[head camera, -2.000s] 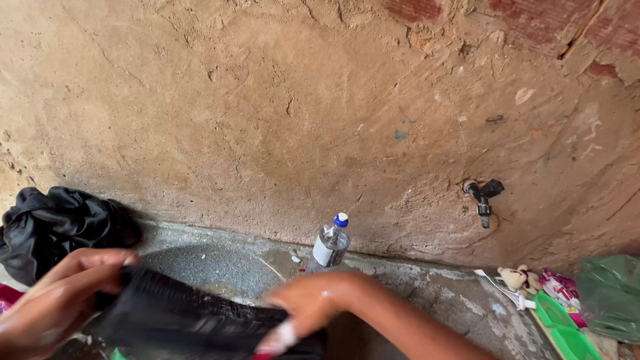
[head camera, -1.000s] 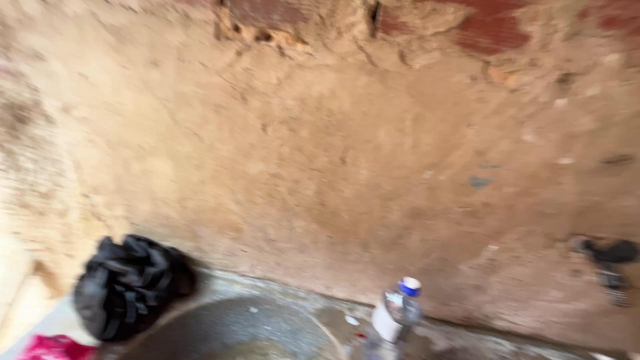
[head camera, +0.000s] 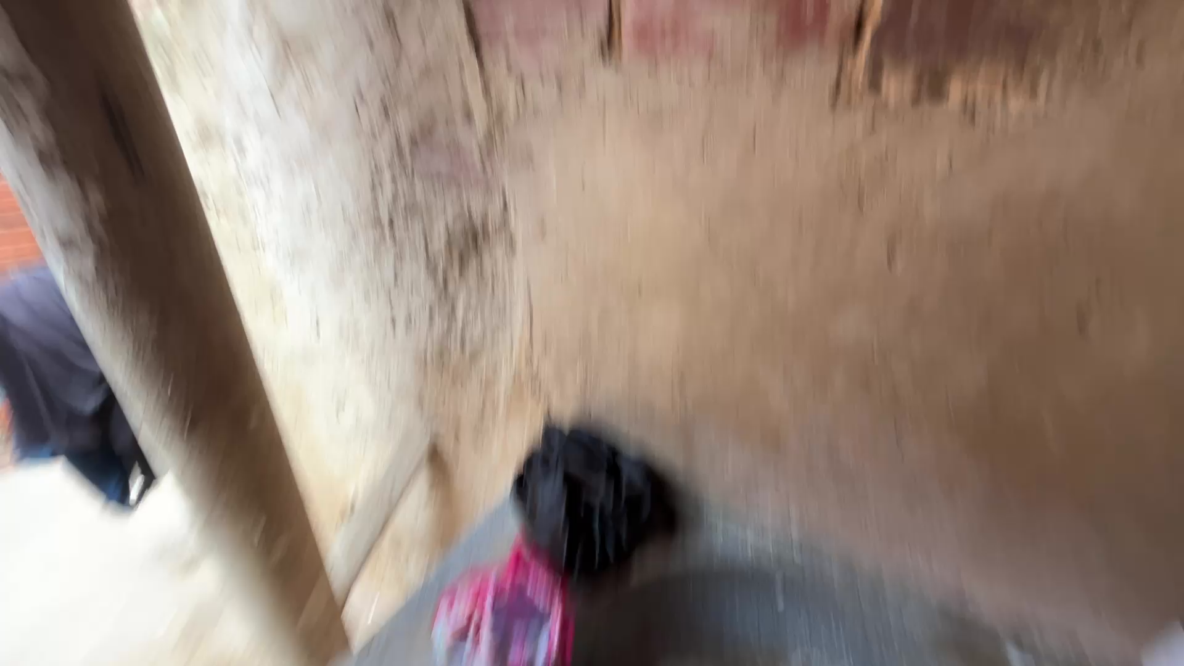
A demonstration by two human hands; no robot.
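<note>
Neither of my hands shows in the head view now, and what they hold cannot be seen. A bunched black cloth (head camera: 592,499) lies on the grey ledge beside the round basin (head camera: 740,601), near the foot of the wall. Touching its lower left side is a pink patterned cloth or package (head camera: 509,615), too blurred to tell which. Only the upper part of the basin is in view, and its inside is dark and smeared by motion.
A thick wooden post (head camera: 176,324) slants down the left side. Beyond it, dark clothing (head camera: 65,379) hangs or is worn; blur hides which. A rough plastered wall (head camera: 832,277) rises behind the basin.
The view has swung far to the left. My hands and the black cloth between them, seen two seconds ago, are out of view, as are the bottle and the tap.
</note>
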